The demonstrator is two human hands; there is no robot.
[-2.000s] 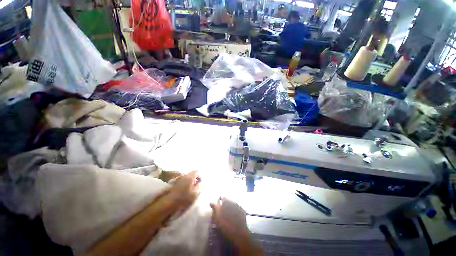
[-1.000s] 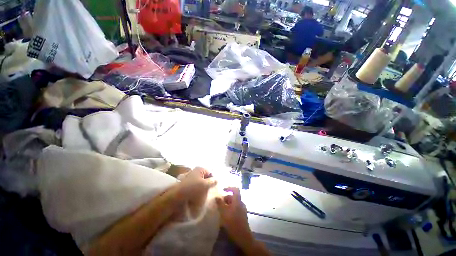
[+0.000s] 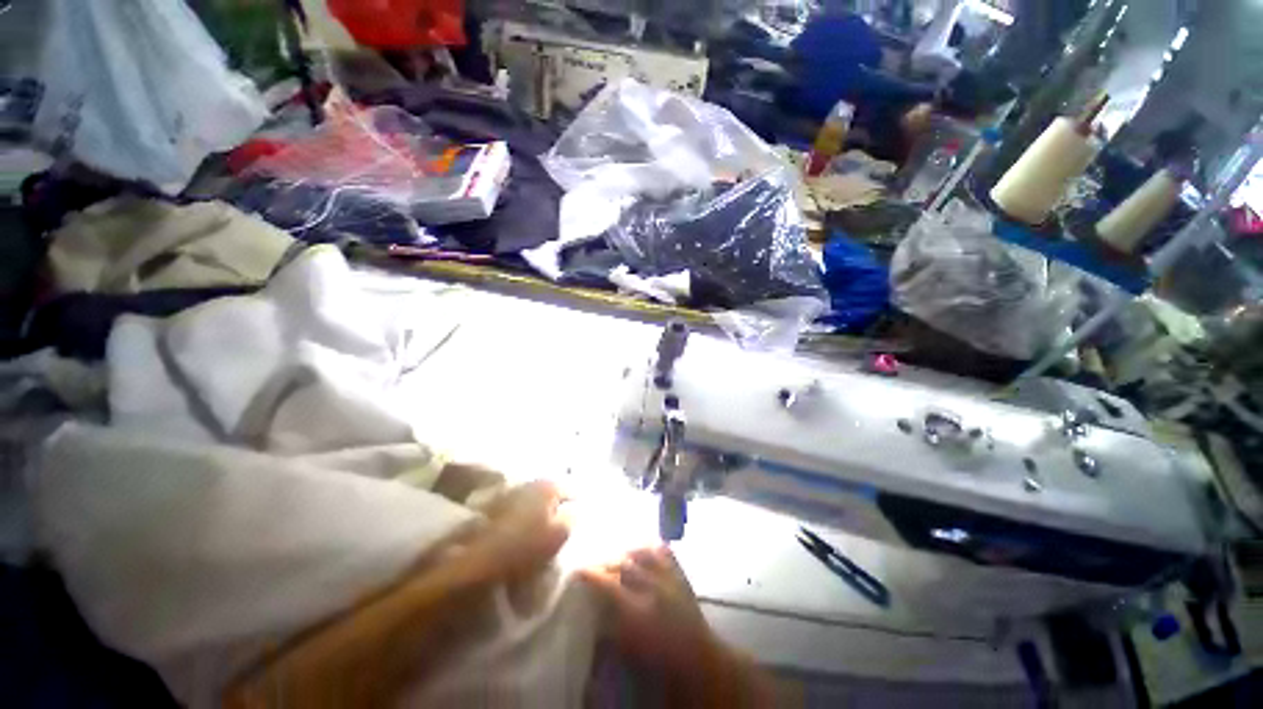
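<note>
The cream cloth (image 3: 236, 554) lies on the left of the table and hangs toward me, under my left forearm. My left hand (image 3: 526, 529) is on the cloth left of the needle area, fingers bent around its edge. My right hand (image 3: 648, 589) is just right of it, fingers bent at the cloth's edge. Glare and blur hide the fingertips and the exact grip. The white sewing machine (image 3: 859, 457) stands to the right; its presser foot area (image 3: 672, 510) is in bright glare.
Dark thread snips (image 3: 842, 565) lie on the machine bed. Paler cloth (image 3: 229, 353) is heaped at the left. Clear plastic bags (image 3: 665, 153), a small box (image 3: 464, 183) and a bottle (image 3: 831, 136) are behind the machine. Thread cones (image 3: 1046, 169) stand upper right. A person (image 3: 839, 58) sits in the background.
The camera view has shifted and tilted. My hands came closer together at the cloth edge, then my right hand moved slightly lower. The cloth stays under my hands.
</note>
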